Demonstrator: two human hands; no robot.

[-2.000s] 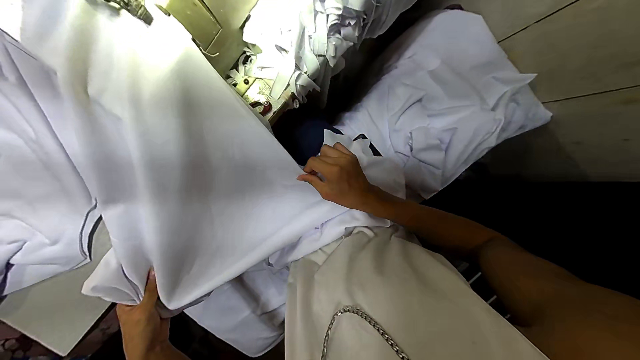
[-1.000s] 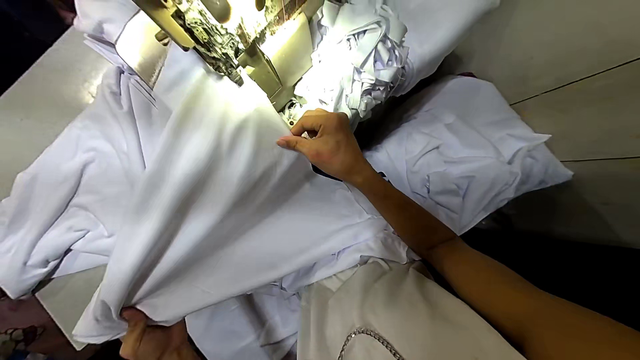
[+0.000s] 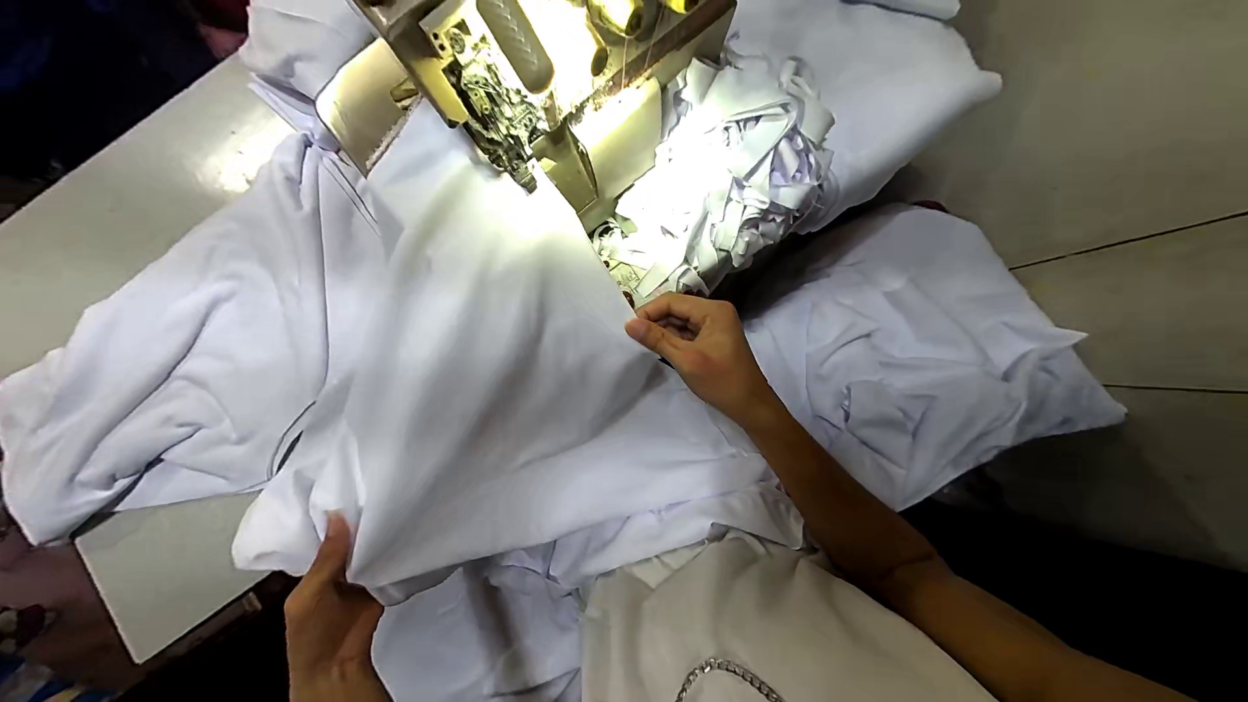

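Observation:
White fabric stretches across the middle of the view, its upper end under the needle area of a lit sewing machine. At lower left, my left hand grips the fabric's lower edge, thumb on top and the fingers partly hidden beneath. My right hand pinches the fabric's right edge between thumb and fingers, just below the machine's front corner. Beside that hand, above it, lies a heap of white fabric scraps.
A pale work table extends at left, with more bunched white fabric on it. Another white fabric pile lies to the right of my right forearm. A chain hangs over the beige clothing at the bottom.
The view has shifted, bringing more of the machine into sight. My right hand has moved up along the fabric's edge towards the machine since two seconds ago. Both hands still hold the fabric.

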